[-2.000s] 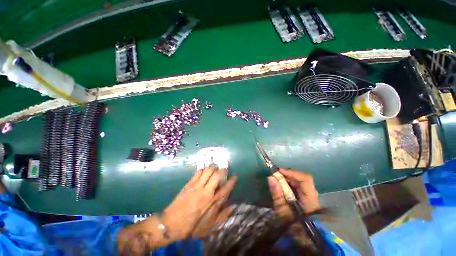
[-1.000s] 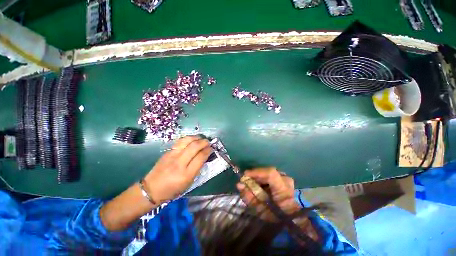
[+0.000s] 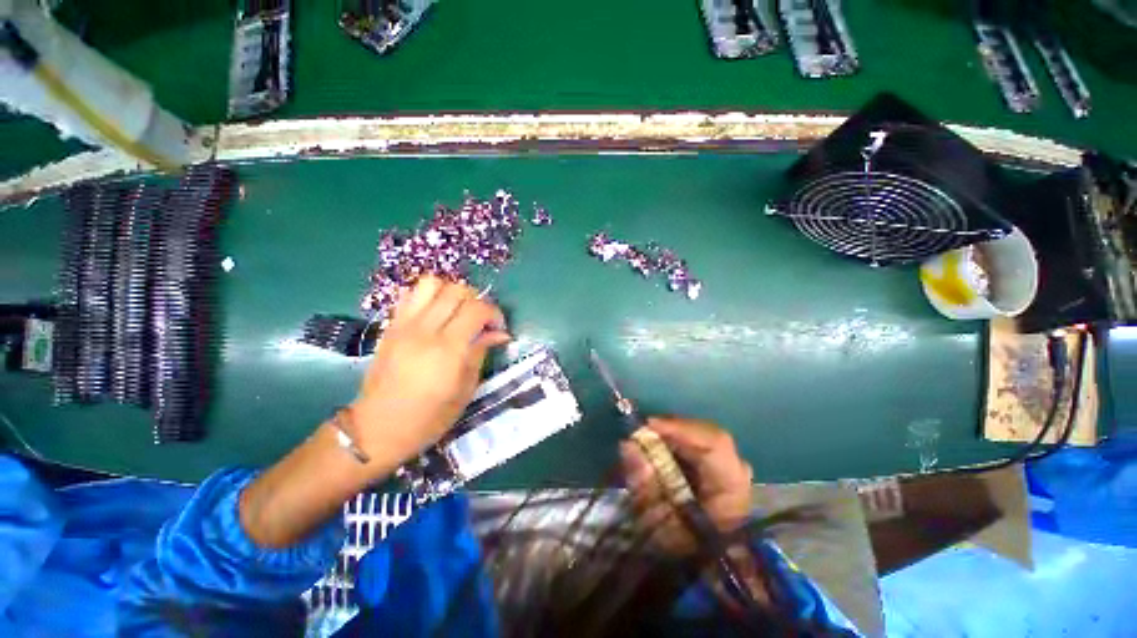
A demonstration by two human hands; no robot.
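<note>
The phone board assembly [image 3: 518,418], silver-white and black, lies tilted on the green bench in front of me. My left hand [image 3: 430,361] is at the lower edge of the pile of small components [image 3: 455,237], beside the assembly; its fingertips are close together and a thin pale strand shows near them. I cannot tell if it holds a component. My right hand [image 3: 692,480] holds the soldering iron [image 3: 661,461], its tip pointing up and left, right of the assembly and not touching it. A small black ribbed block [image 3: 334,333] lies left of my left hand.
A smaller component group [image 3: 646,262] lies right of the pile. Black ribbed strips [image 3: 140,299] are at the left, below a white tube [image 3: 94,87]. A fume fan [image 3: 879,214], white cup [image 3: 1012,277] and wooden board [image 3: 1007,386] are at the right. Assemblies lie on the belt beyond the ledge [image 3: 499,132].
My left hand has left the assembly and moved up to the pile. The iron's tip has moved off the assembly to the right. The assembly now lies uncovered.
</note>
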